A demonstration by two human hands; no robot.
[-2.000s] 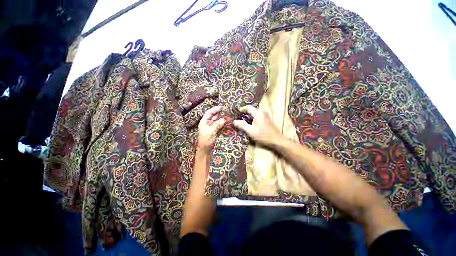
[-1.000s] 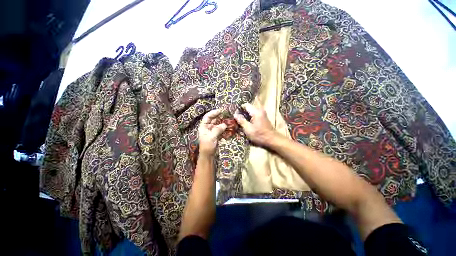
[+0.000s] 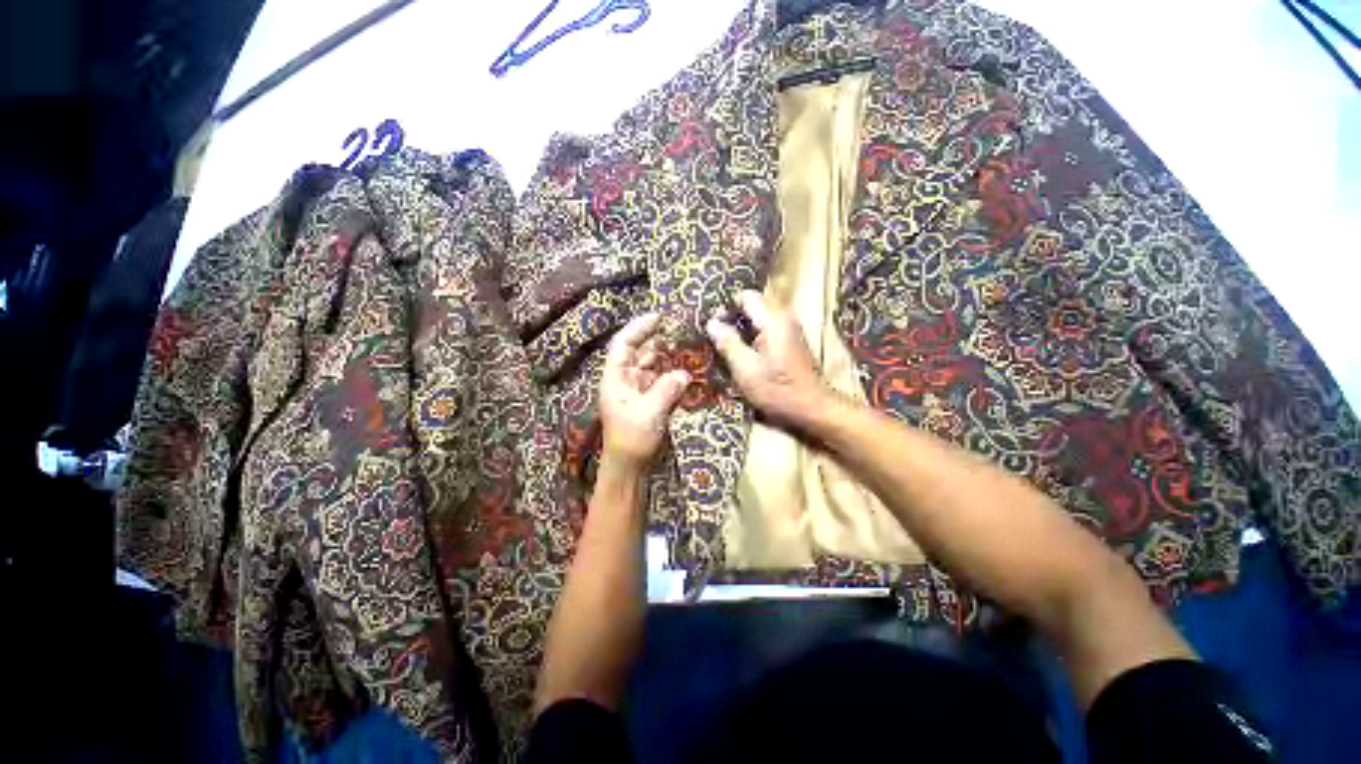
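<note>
A brown batik shirt [image 3: 1045,314] with cream and red scroll motifs lies spread in front of me, its front parted over a plain gold lining [image 3: 814,194]. My left hand [image 3: 642,391] rests on the left front panel with fingers apart and nothing seen in it. My right hand [image 3: 764,355] is at the front edge beside the lining, fingers curled. A small dark thing shows at its fingertips, too small to name; it cannot be told whether the fingers pinch cloth as well.
More shirts in the same print [image 3: 343,418] lie bunched at the left, with hanger hooks [image 3: 370,143] showing. A thin hanger [image 3: 575,30] lies on the white table [image 3: 433,75] at the back. A dark rod crosses the far left, and dark sticks lie at the top right.
My left fingers have spread and drawn slightly away from my right hand. The view has shifted a little, so the shirts appear further left than at first.
</note>
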